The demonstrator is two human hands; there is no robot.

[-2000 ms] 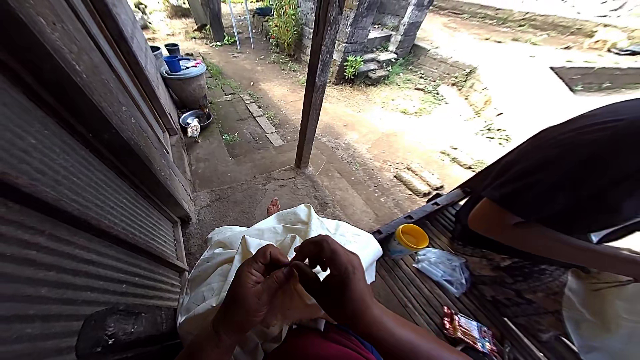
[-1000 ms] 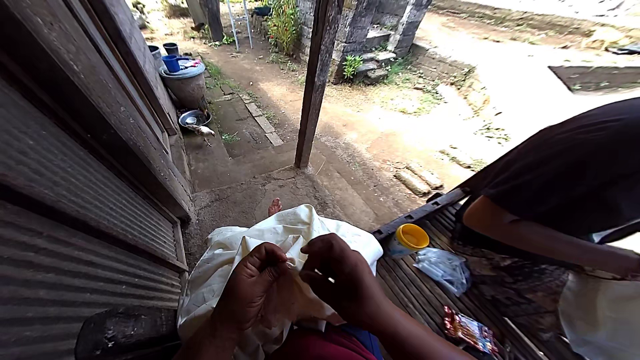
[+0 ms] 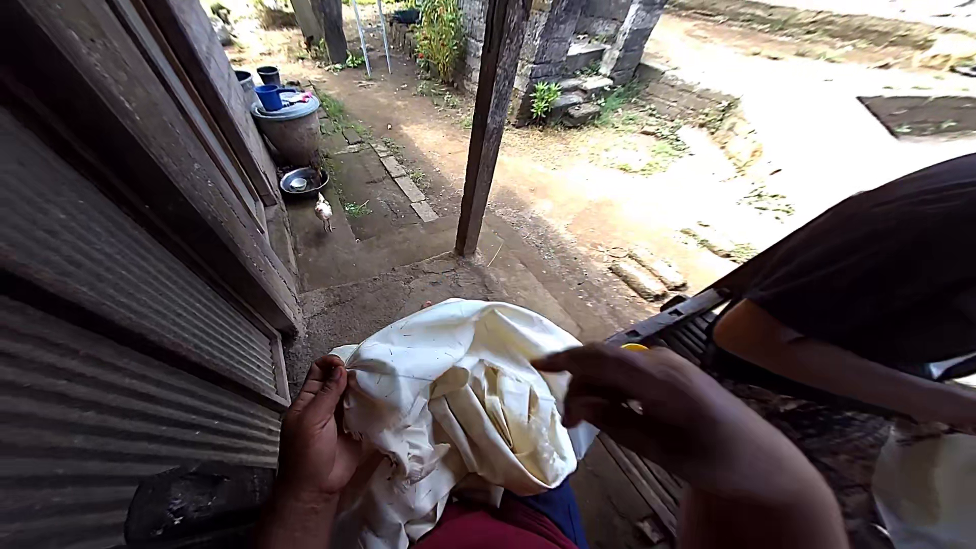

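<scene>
A cream-coloured cloth (image 3: 412, 343) lies bunched over my lap, with gathered folds at its middle and small marks along its upper part. At the cloth's left edge, my left hand (image 3: 320, 435) pinches the fabric between thumb and fingers. My right hand (image 3: 633, 396) is raised at the cloth's right side, blurred, its index finger stretched to the left over the fabric. Whether its fingertips hold something small cannot be told.
A person in a dark top (image 3: 877, 267) sits at the right with pale cloth. A wooden post (image 3: 486, 130) stands ahead. Corrugated wall panels (image 3: 137, 290) line the left. A chick (image 3: 324, 212) stands by a metal basin (image 3: 293, 191). Part of a yellow-rimmed tub (image 3: 634, 347) shows behind my right hand.
My hands, close together over the cloth before, have moved apart. The left is now at the cloth's left edge and the right farther right. More of the folds shows; the chick has moved away from the basin.
</scene>
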